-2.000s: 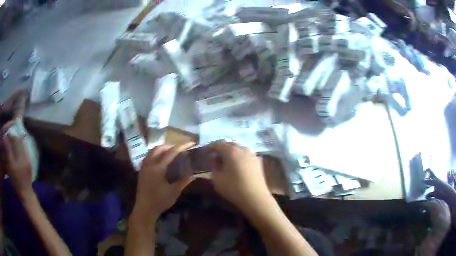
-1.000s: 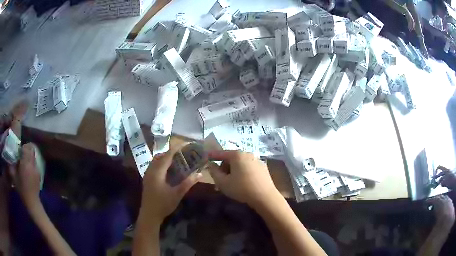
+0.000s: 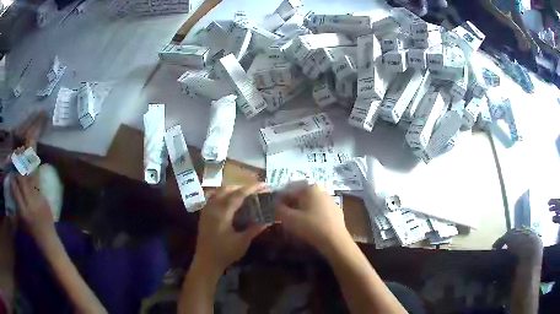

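My left hand holds a small dark greyish-brown box or piece over the table's front edge. My right hand is at the right end of that piece, its fingers blurred, so its exact grip is hidden. Behind my hands an erected carton lies on printed leaflets. To the left lie a wrapped product, a narrow printed carton and another long white piece. Flat cartons are fanned at the table edge right of my right hand.
Many erected cartons are heaped across the back of the table. A block of stacked cartons stands at the far left back. A neighbour's hands work at the left, and another person's hand is at the right edge.
The view has shifted, so the table things sit farther right than a second ago. The small dark piece has turned between my hands, and my right hand has closed in on it.
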